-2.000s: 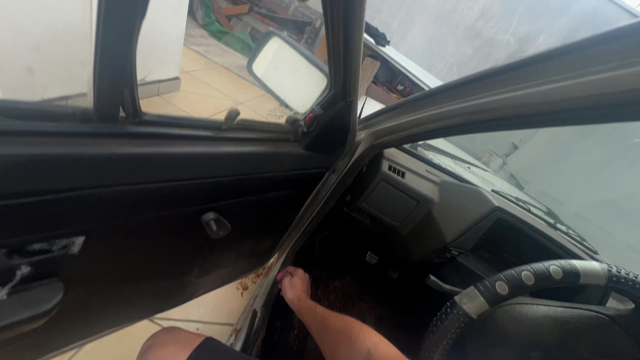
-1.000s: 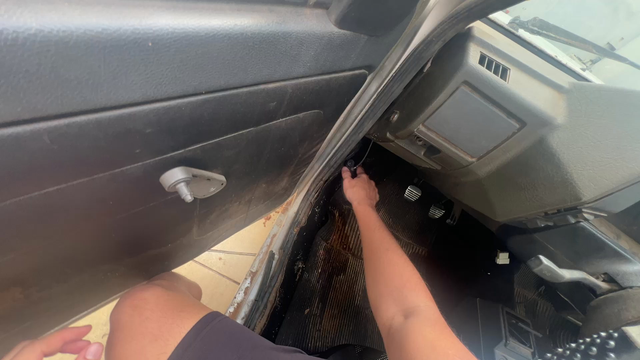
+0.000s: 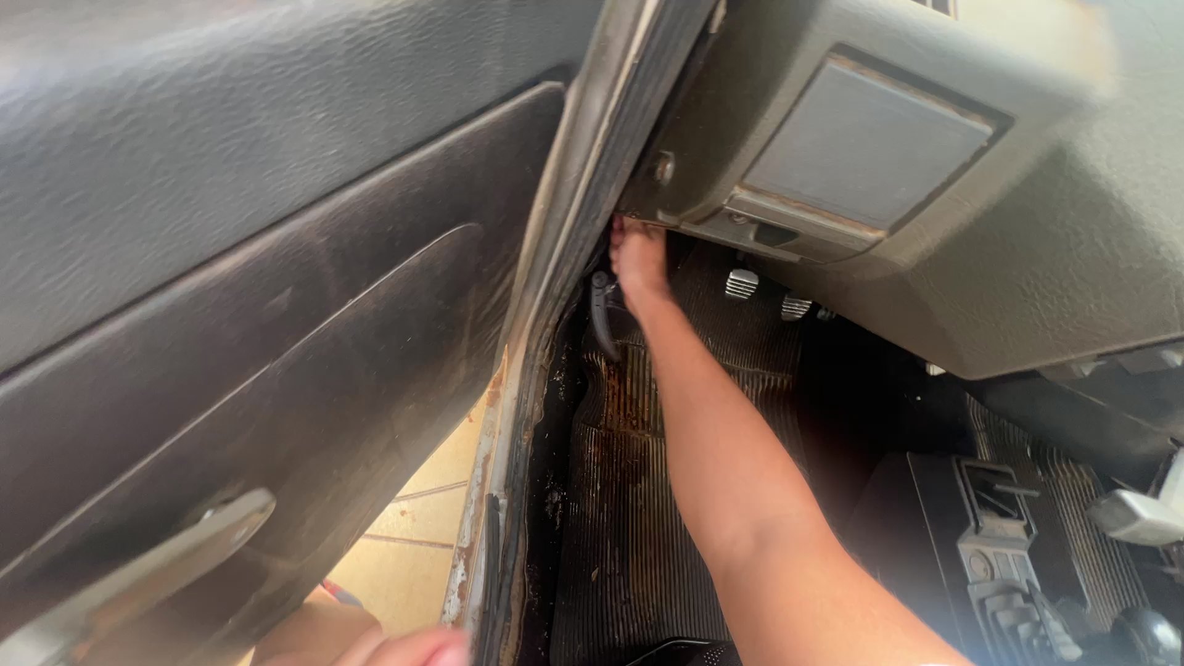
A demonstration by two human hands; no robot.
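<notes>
My right hand (image 3: 640, 254) reaches into the car's footwell, up under the left end of the dashboard (image 3: 925, 305). Its fingers are partly hidden by the dashboard edge, so what they touch cannot be told. A curved black lever (image 3: 603, 314) sits just below and left of that hand, by the sill. At the bottom left, my left hand (image 3: 402, 647) shows only in part and blurred, near the open car door (image 3: 277, 277) and the window crank (image 3: 148, 592).
Two metal pedals, a left one (image 3: 741, 284) and a right one (image 3: 795, 307), stand right of my wrist. A ribbed, stained floor mat (image 3: 629, 518) lies below. The rusty door sill (image 3: 472, 518) runs between door and footwell. The center console (image 3: 990, 555) is at lower right.
The view has moved in closer to the footwell. My right hand has gone up under the dashboard edge, and the curved black lever now shows beside it.
</notes>
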